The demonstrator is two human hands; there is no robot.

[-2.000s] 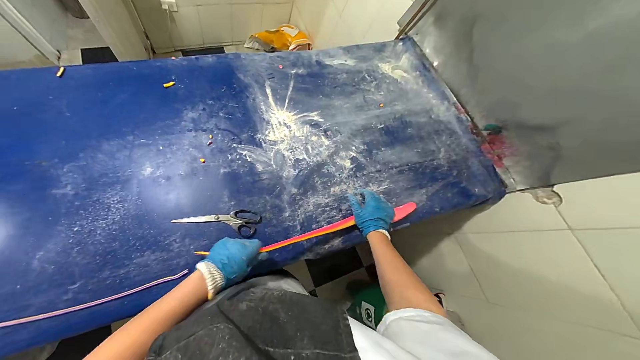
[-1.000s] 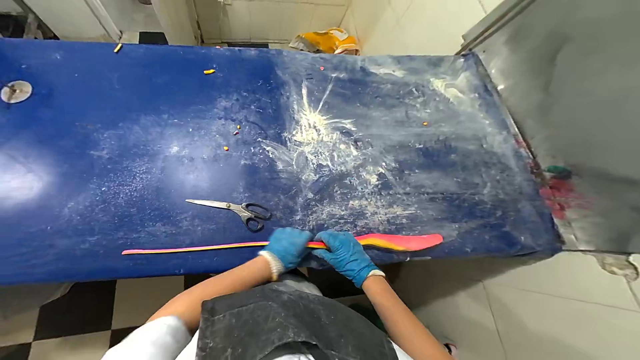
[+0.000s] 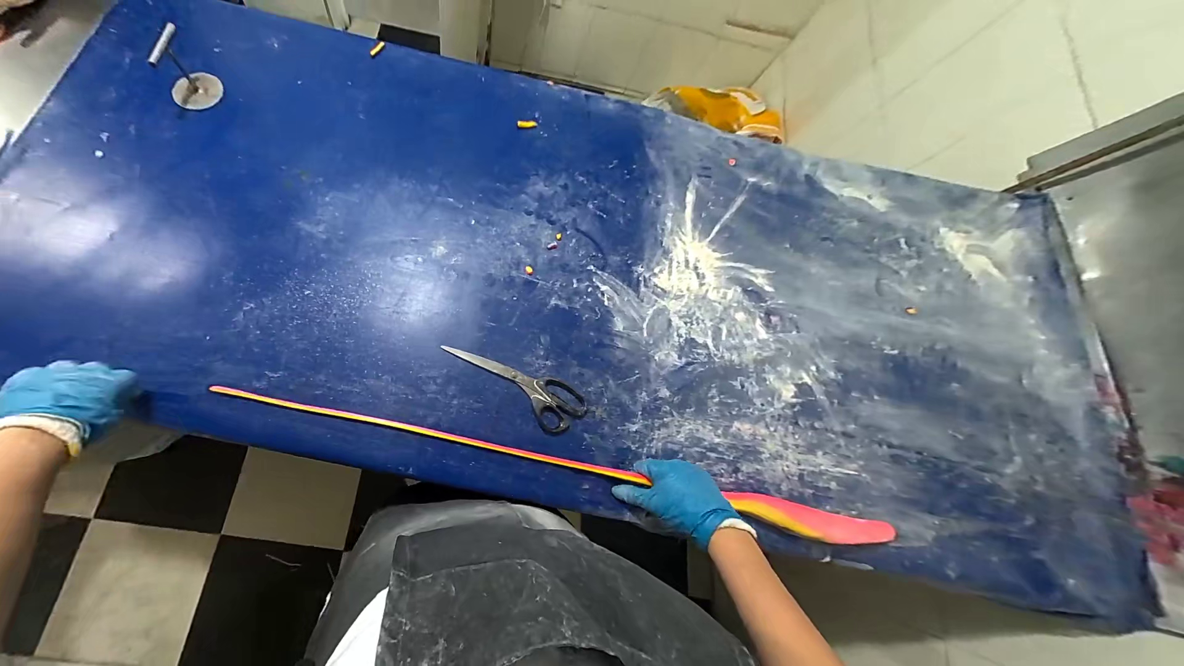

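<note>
A pink and yellow strip of soft, dough-like material [image 3: 435, 433] lies along the near edge of the blue table. It is thin toward the left and widens into a flat pink end at the right. My right hand [image 3: 680, 498], in a blue glove, is closed around the strip just before the wide part. My left hand [image 3: 67, 396], also gloved, rests at the table's near edge, apart from the strip's left tip; its fingertips are blurred, and whether it grips anything cannot be told. Black-handled scissors [image 3: 527, 384] lie beyond the strip, blades pointing left.
The blue table [image 3: 324, 231] bears white powder [image 3: 703, 287] and small yellow bits [image 3: 526, 124]. A metal disc with a handle [image 3: 197, 91] stands at the far left. An orange and white bag [image 3: 721, 109] lies beyond the far edge. A metal panel [image 3: 1128, 240] borders the right side.
My left hand has moved from beside my right hand to the far left, off the strip. The strip's thin part looks straighter. The view has shifted left, bringing the handled disc into full view.
</note>
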